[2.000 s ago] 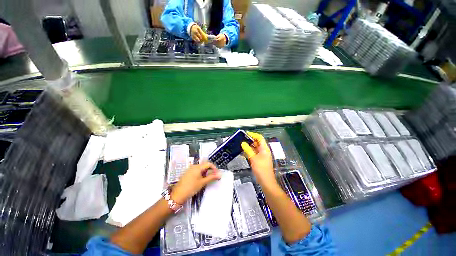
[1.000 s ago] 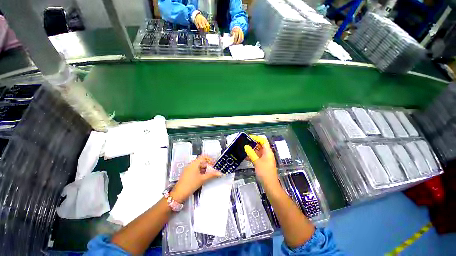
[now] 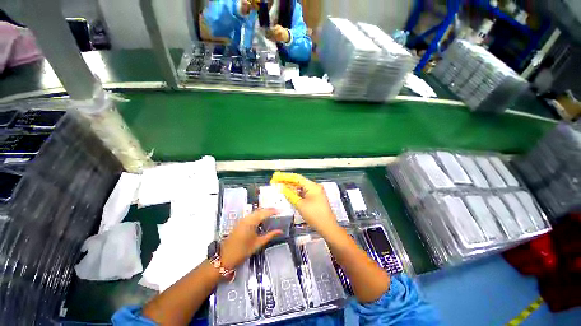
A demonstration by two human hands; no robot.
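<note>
A sleeved white phone (image 3: 274,202) lies between my hands over the back row of the clear tray (image 3: 398,245). My right hand (image 3: 304,197), with yellow finger cots, has its fingertips closed at the phone's upper end. My left hand (image 3: 245,237) is at its lower left end, thumb and forefinger spread around it; whether it grips is unclear. Sleeved phones (image 3: 283,280) lie in the front row. An unsleeved dark phone (image 3: 381,247) lies at front right. Empty white sleeves (image 3: 185,223) lie left of the tray.
A tray stack with sleeved phones (image 3: 468,204) stands right, a tall tray stack (image 3: 64,191) left, beside a wrapped pole (image 3: 114,134). A green conveyor (image 3: 274,124) runs behind. Across it, a person in blue (image 3: 293,41) works at a tray.
The dark phone and separate loose sleeve between my hands no longer show; a sleeved phone is there now. My right hand has moved left, and the front-row sleeved phones are uncovered.
</note>
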